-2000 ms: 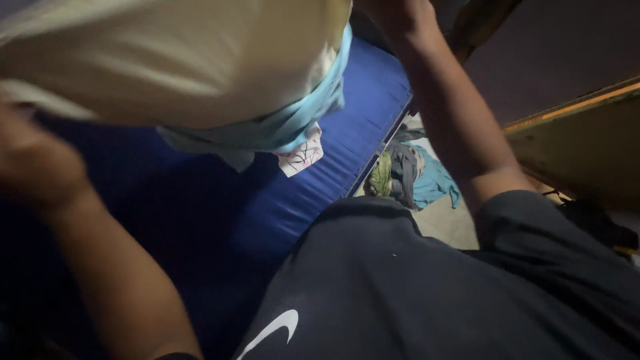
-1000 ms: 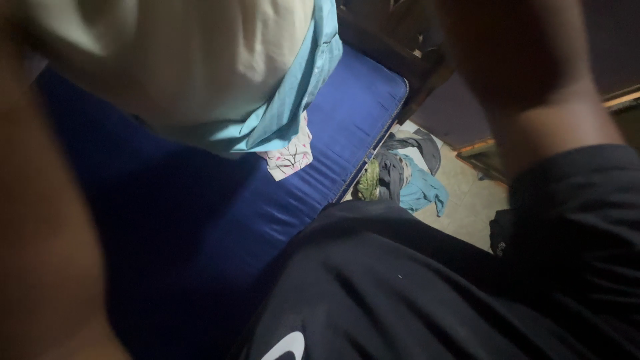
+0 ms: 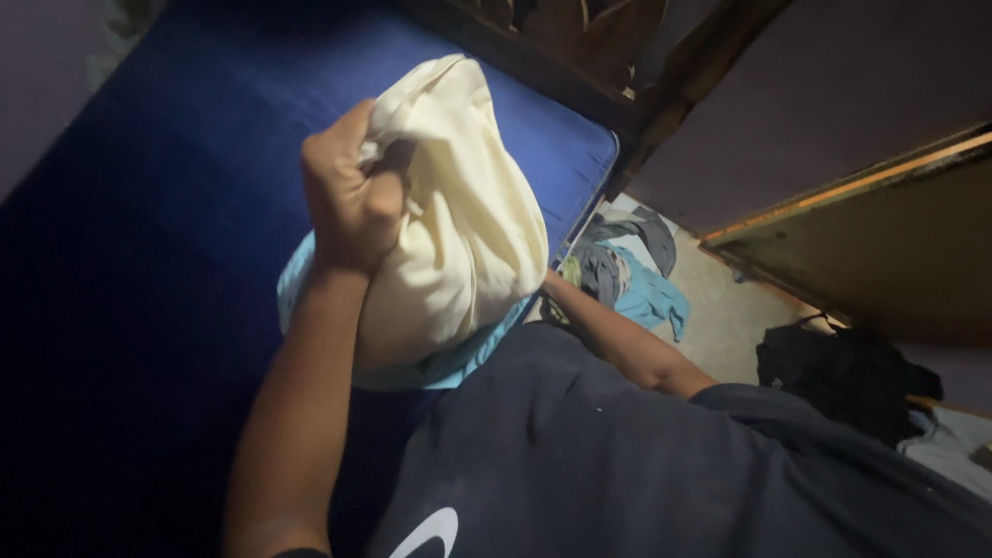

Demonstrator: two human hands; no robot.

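My left hand point(image 3: 353, 190) is closed on the gathered edge of a cream cloth point(image 3: 465, 256), which bulges like a pillowcase or bag. Light blue fabric point(image 3: 473, 353) shows along its lower rim and at its left side. The bundle is held over a blue mattress point(image 3: 194, 139). My right forearm reaches in from the lower right, and its hand is hidden behind or under the bundle. What that hand touches cannot be seen.
Grey, green and light blue clothes point(image 3: 643, 291) lie on the floor past the mattress edge. A black cloth item point(image 3: 845, 380) is farther right. A dark carved wooden bed frame point(image 3: 659, 116) borders the mattress, and a wooden panel point(image 3: 868, 248) stands at right.
My left hand has come from the left side onto the cream cloth's edge. My right hand has gone down behind the bundle. The patterned white piece seen below the bundle earlier is out of sight.
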